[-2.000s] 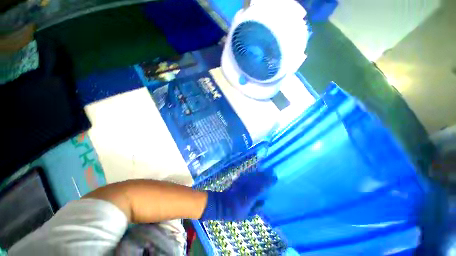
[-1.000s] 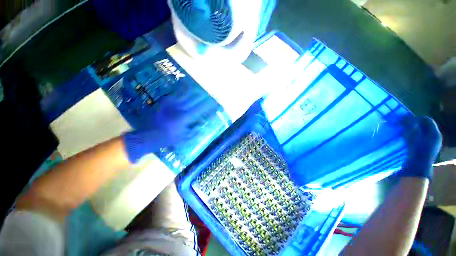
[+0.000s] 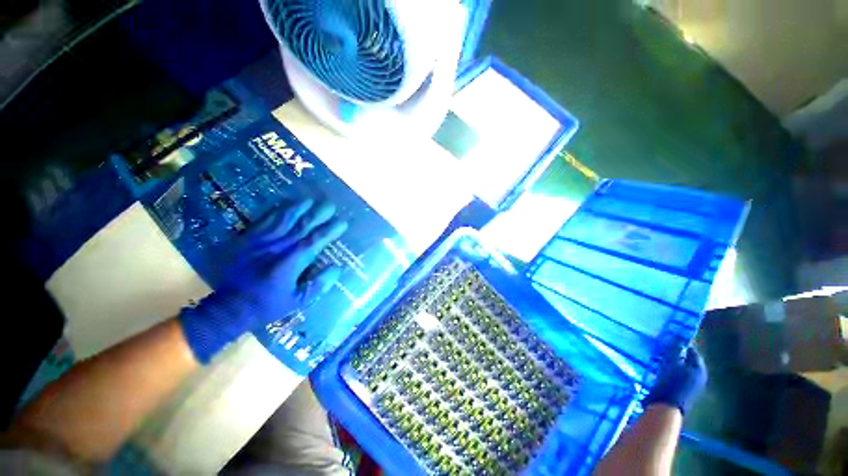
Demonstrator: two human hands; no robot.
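A blue parts tray (image 3: 330, 389) holds rows of small populated boards (image 3: 465, 367), component side up. My right hand (image 3: 681, 376), in a blue glove, is at the lower right, closed on the edge of another blue tray (image 3: 642, 260), which is tilted up at the right side of the parts tray. Its fingers are partly hidden. My left hand (image 3: 270, 274), gloved in blue, is spread with fingers apart over the dark blue printed box (image 3: 316, 200) with "MAX" lettering. It holds nothing.
A white desk fan (image 3: 349, 56) stands behind the printed box. Another blue tray (image 3: 544, 153) with a white inside lies right of the fan. Pale flat card (image 3: 130, 270) shows at the left. Brown cartons (image 3: 781, 339) are at the far right.
My right hand has moved down and left, lowering the tilted blue tray and turning it. My left hand has left the parts tray and spread over the printed box. The view has shifted.
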